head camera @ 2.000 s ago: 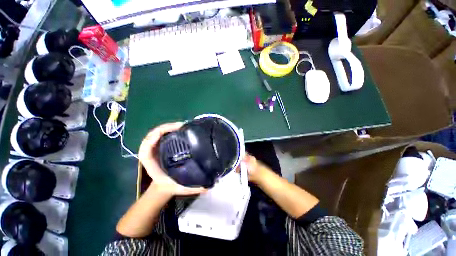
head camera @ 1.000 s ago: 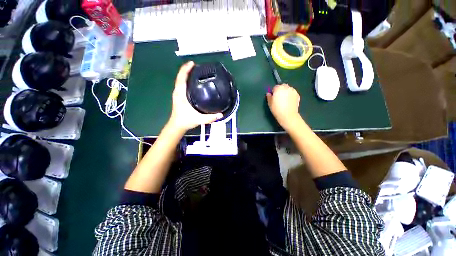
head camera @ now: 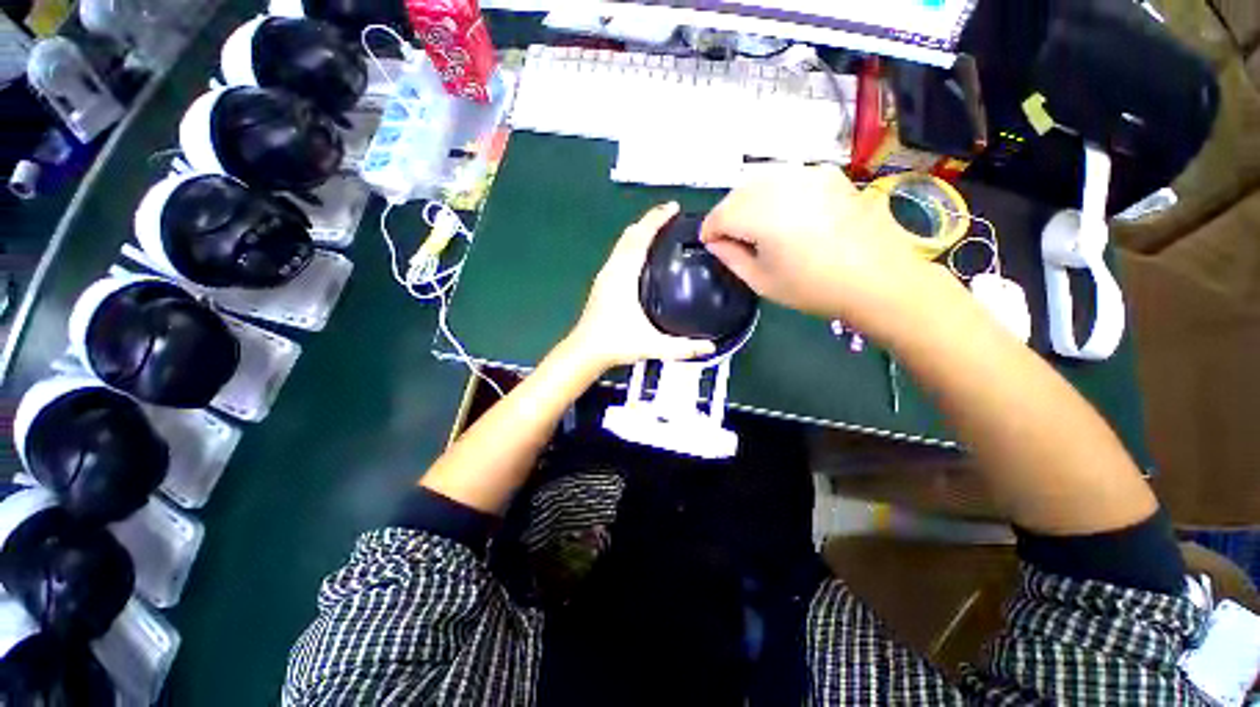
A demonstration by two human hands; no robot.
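A camera with a glossy black ball (head camera: 691, 293) and a white bracket (head camera: 673, 414) is held over the front edge of the green desk. My left hand (head camera: 625, 304) grips the ball from its left side, thumb below and fingers above. My right hand (head camera: 788, 235) is at the top of the ball, fingertips pinched together against it; whether a small piece is between them is hidden. Small purple-pink pieces (head camera: 848, 336) lie on the mat to the right, near thin tweezers (head camera: 893, 384).
Similar cameras (head camera: 166, 343) stand in a row at left. A parts box (head camera: 417, 149), red packet (head camera: 453, 49) and white cable (head camera: 440, 249) are nearer. Keyboard (head camera: 677, 104), yellow tape (head camera: 923, 211), mouse (head camera: 1000, 304) and white curved stand (head camera: 1082, 297) are behind and right.
The camera was turned and raised from my lap to the desk edge. My right hand went to the small pieces on the mat, then moved left onto the top of the ball. The view shifted.
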